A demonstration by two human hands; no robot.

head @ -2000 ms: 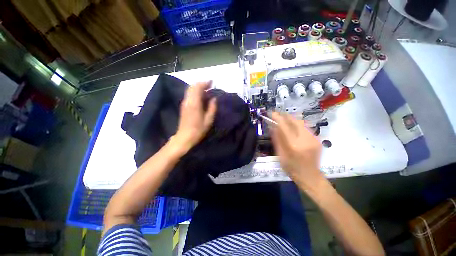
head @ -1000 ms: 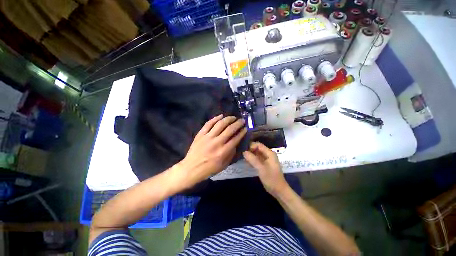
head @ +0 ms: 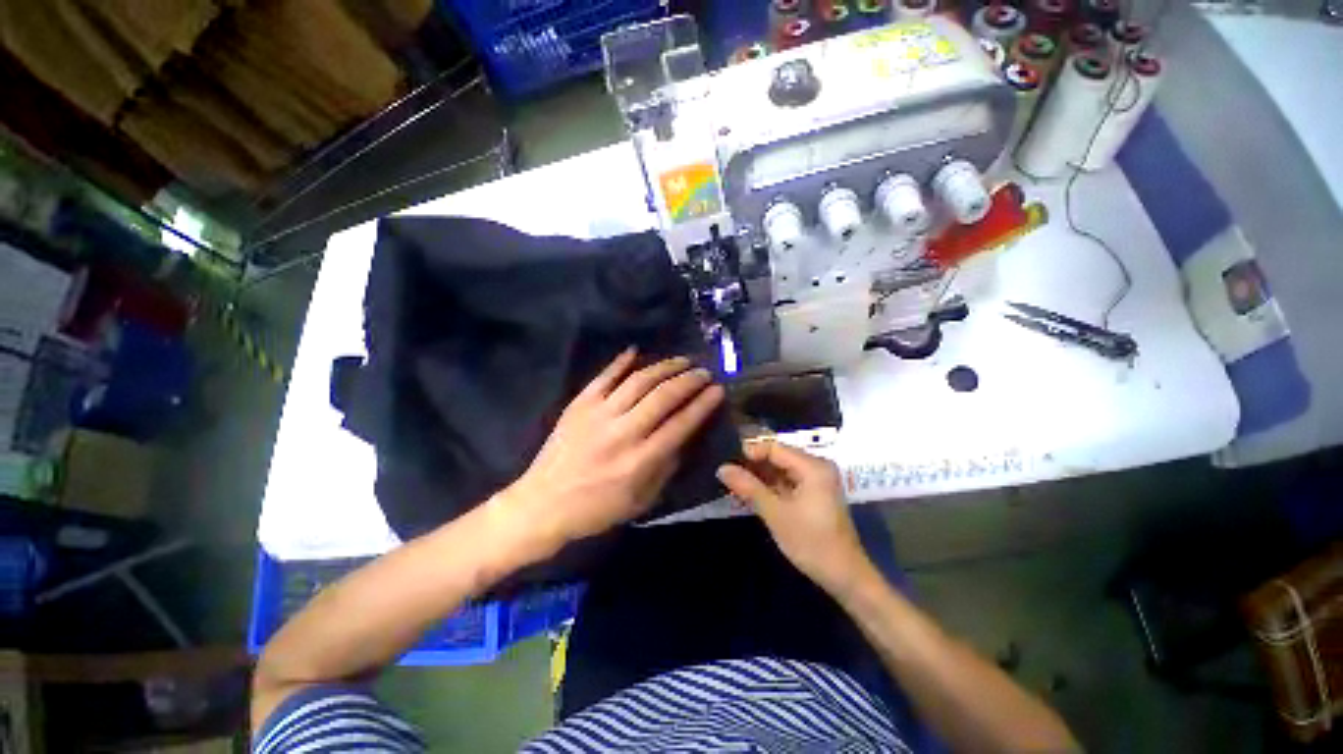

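A black garment body (head: pixel 486 339) lies spread on the white table, left of the needle area, its right edge against the presser foot (head: pixel 717 287) of the overlock machine (head: pixel 869 133). My left hand (head: pixel 626 442) lies flat on the garment just below and left of the presser foot, fingers towards it. My right hand (head: pixel 788 494) pinches the garment's right edge near the table's front edge, below the machine's dark opening. Part of the garment hangs over the front edge under my left forearm.
Thread snips (head: pixel 1072 330) lie on the white table (head: pixel 1164 420) at the right. A red-yellow object (head: pixel 987 228) rests against the machine. Thread cones (head: pixel 1063 125) stand behind. A blue crate (head: pixel 449 641) is below the table; brown cloth (head: pixel 221 89) hangs upper left.
My right hand has left the needle area, where it held a thin light tool, and now pinches the garment edge. My left hand has moved down and right. The snips now show on the table.
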